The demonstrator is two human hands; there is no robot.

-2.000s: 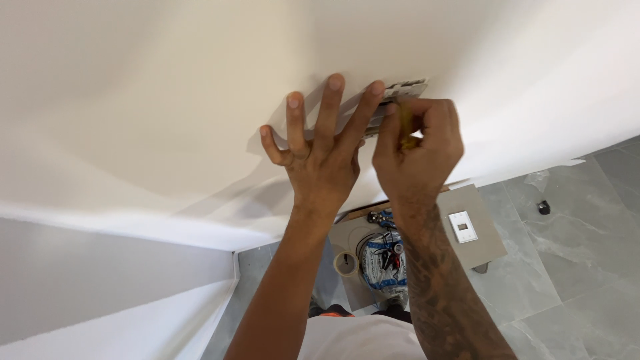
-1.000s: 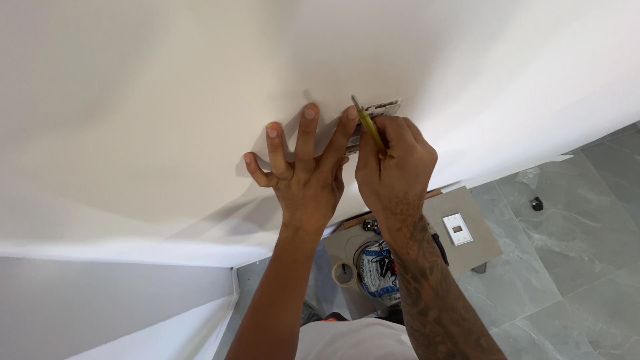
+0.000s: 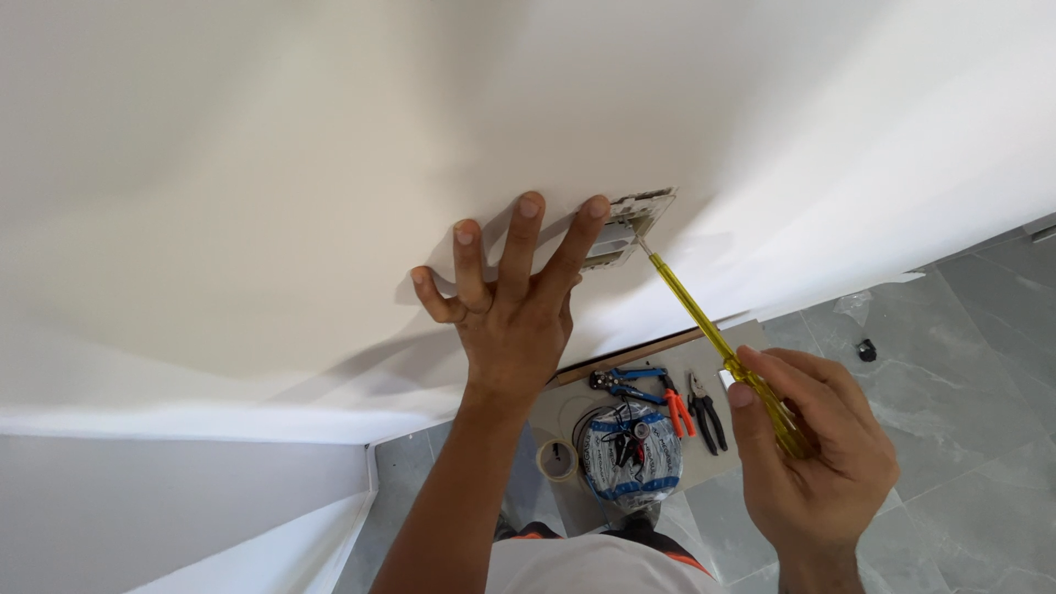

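A white frame of a wall switch or socket (image 3: 648,200) sits in the pale wall, partly covered by fingers. My left hand (image 3: 516,305) lies spread against the wall, its index fingertip on the frame's left edge and its thumb mostly hidden. In my right hand (image 3: 813,450), lower right of the frame, is a screwdriver with a long transparent yellow handle (image 3: 701,318). The fingers and thumb grip its rear end. Its metal tip reaches the inner right part of the frame; whether it sits in a screw cannot be told.
Below, a board (image 3: 590,396) holds a blue wire stripper (image 3: 639,386), orange-handled pliers (image 3: 680,412), black-handled pliers (image 3: 708,417), a wrapped cable coil (image 3: 631,454) and a tape roll (image 3: 557,460). A small black item (image 3: 866,350) and clear plastic (image 3: 855,307) lie on the tiled floor.
My right hand has moved back from the wall, down and to the right, and now grips the handle's rear end. The screwdriver's tip points at the frame. My left hand stays spread on the wall.
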